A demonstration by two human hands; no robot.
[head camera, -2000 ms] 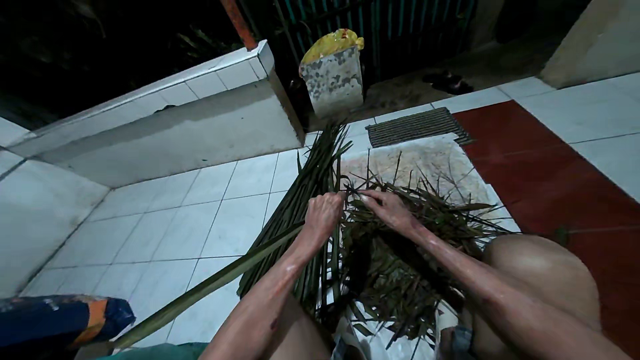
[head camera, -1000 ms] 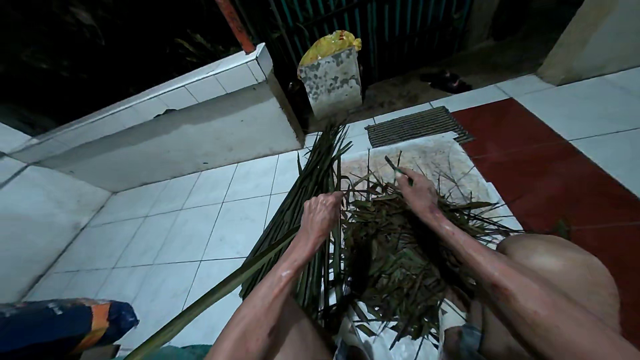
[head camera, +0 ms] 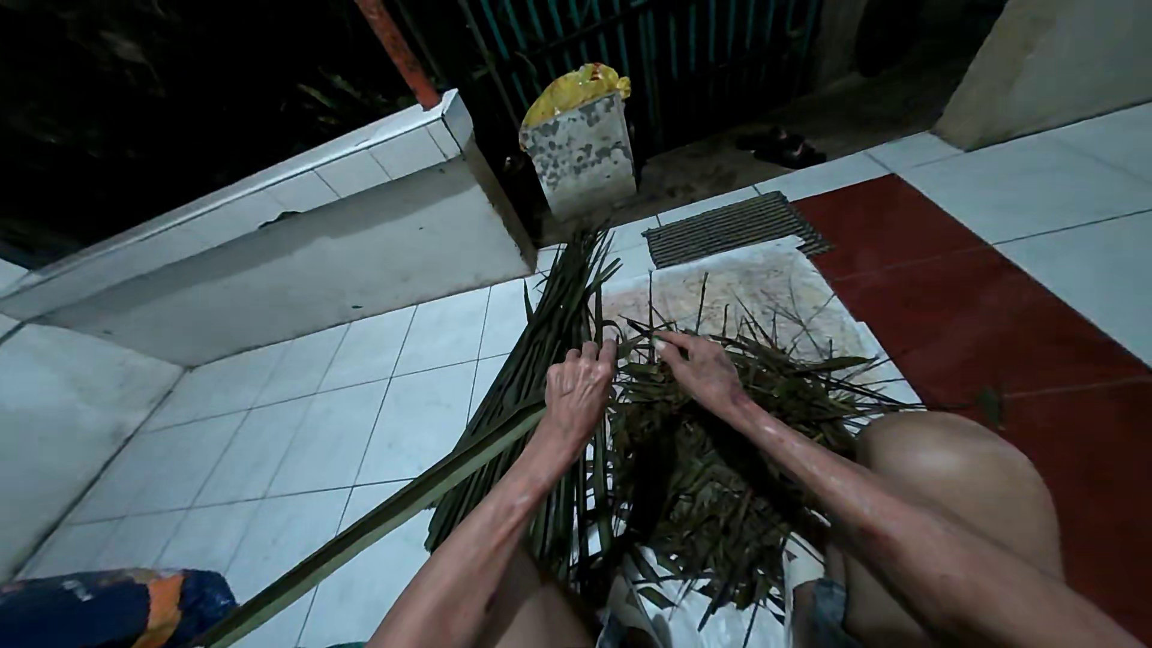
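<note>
My left hand is closed around a long green palm leaf strip, which runs down to the lower left past my forearm. Just to its right, my right hand has its fingers bent near the strip's tip; whether it also holds a small blade is hidden. Beneath and beside the left hand lies a bundle of long dark green leaf strips. A heap of short leaf scraps spreads under my right hand and forearm, on a stained pale sheet.
A ribbed grey mat lies beyond the sheet, beside a red floor strip. A low tiled wall stands left. A worn container with yellow plastic is at the back, and a dark blue bag is at the lower left.
My right hand was up and away from the left a second ago, with a small thin tool showing; now it is back close beside the left hand. The left hand has stayed about in place.
</note>
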